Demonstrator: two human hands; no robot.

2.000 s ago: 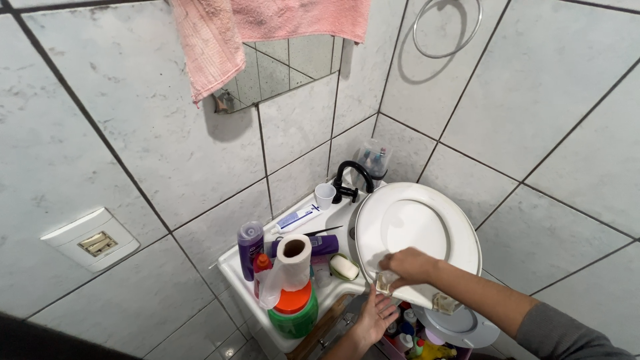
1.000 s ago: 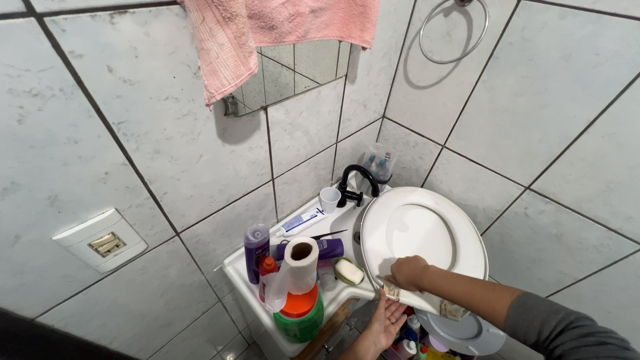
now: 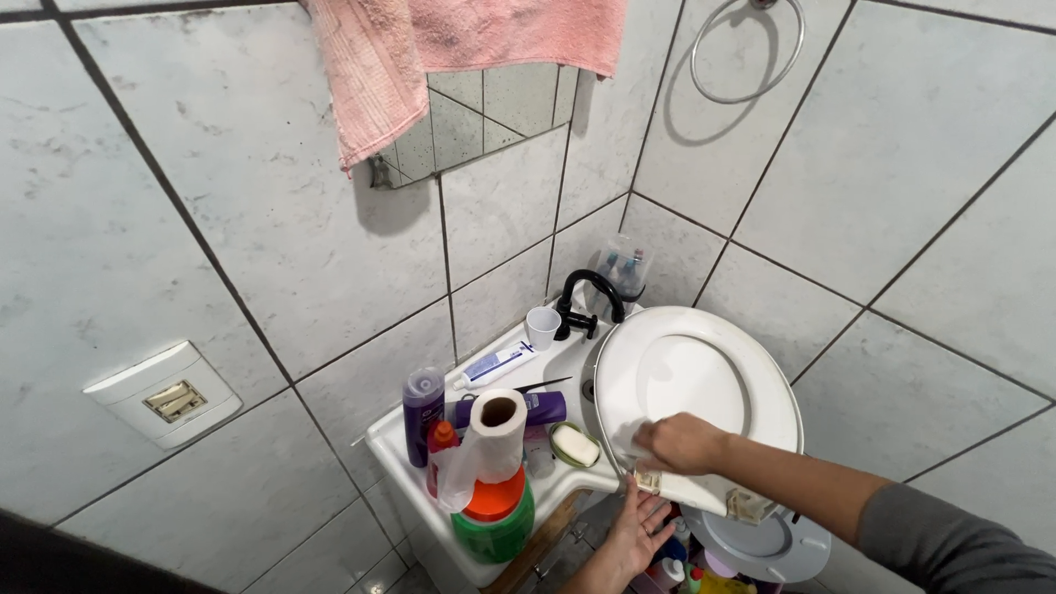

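A white toilet seat with its lid (image 3: 697, 375) rests across the washbasin, its hinge end toward me. My right hand (image 3: 681, 444) is curled over the near left part of the seat, slightly blurred; whether it holds something is hidden. Just below, my left hand (image 3: 639, 528) is palm up with fingers apart, a fingertip beside the left hinge (image 3: 648, 478). The right hinge (image 3: 745, 505) sits under my right forearm. Both hinges look yellowed.
On the white counter stand a paper roll (image 3: 499, 433), a green jar with orange lid (image 3: 495, 524), a purple bottle (image 3: 423, 412), a soap dish (image 3: 575, 445), a toothpaste tube (image 3: 495, 365), a plastic cup (image 3: 543, 327) and a black faucet (image 3: 590, 297). Bottles (image 3: 667, 571) lie below the basin.
My right hand has shifted slightly over the seat, away from the left hinge. My left hand stays below that hinge, its fingers now more spread.
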